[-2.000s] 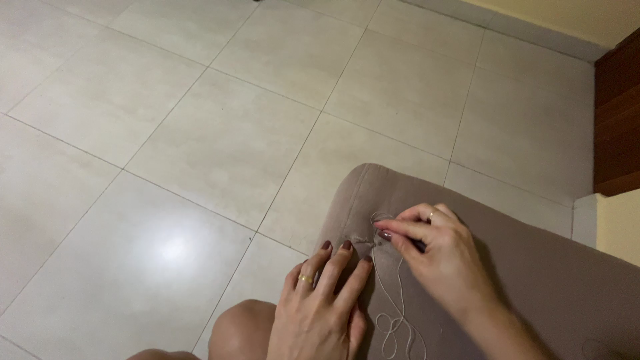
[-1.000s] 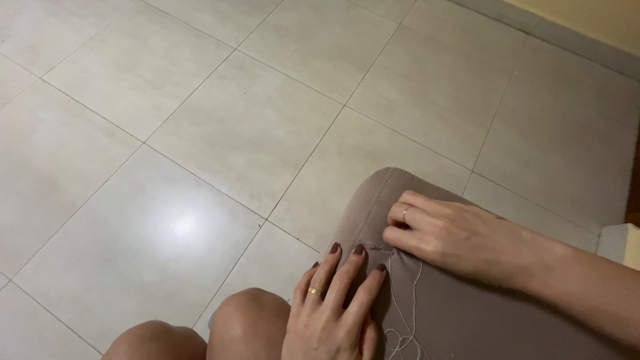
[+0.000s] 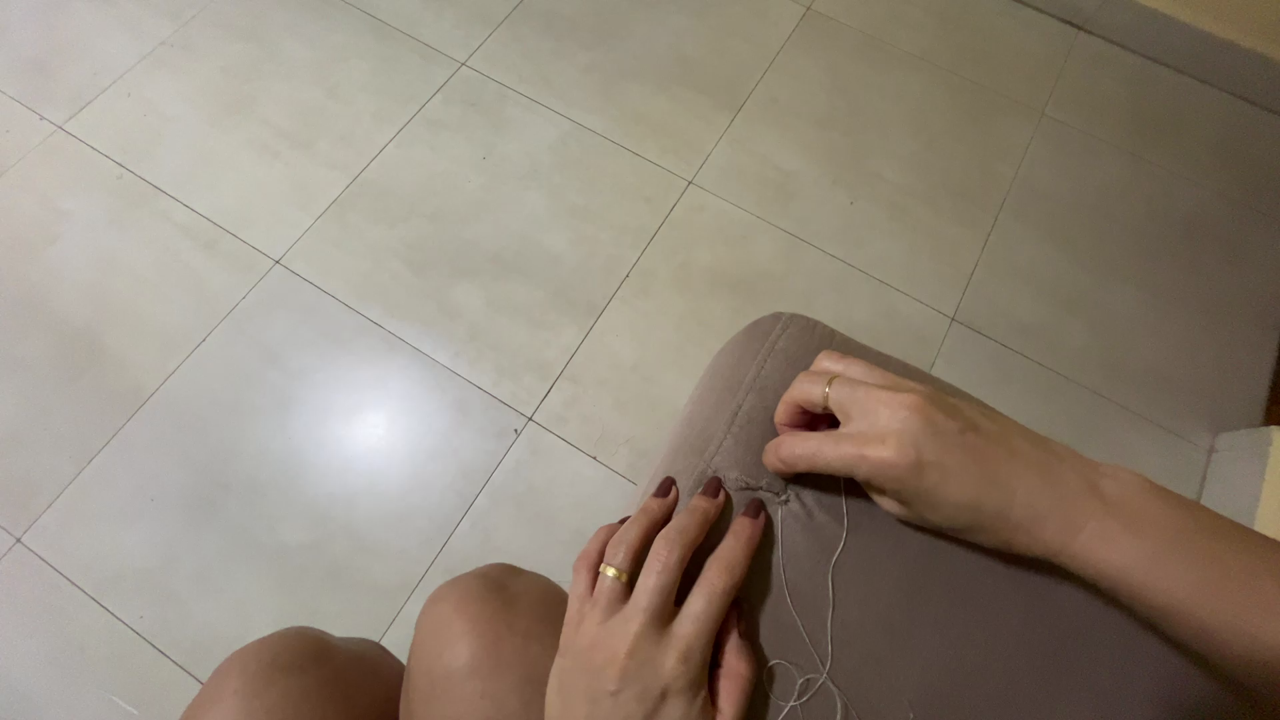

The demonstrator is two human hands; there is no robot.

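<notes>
A taupe upholstered cushion or seat (image 3: 960, 620) fills the lower right, with a stitched seam (image 3: 750, 385) along its rounded end. A puckered, roughly sewn tear (image 3: 752, 488) crosses the fabric. My left hand (image 3: 665, 600) lies on the fabric, fingers slightly spread, fingertips just below the tear. Above and right of the tear is my right hand (image 3: 860, 430), thumb and fingers pinched together; whatever the fingertips hold is hidden, so a needle cannot be made out. Pale thread (image 3: 830, 600) runs down from the tear and from under my right hand into loose loops.
My bare knees (image 3: 490, 640) are at the bottom, left of the cushion. Light floor tiles (image 3: 500, 220) with a bright reflection surround it. A wall base (image 3: 1180, 50) runs across the upper right, and a pale block-like edge (image 3: 1240, 470) shows at the right.
My right hand has turned from fingertips visible at the tear to a pinch with its back showing, over the fabric beside it. My left hand stays beside the tear. The view has shifted.
</notes>
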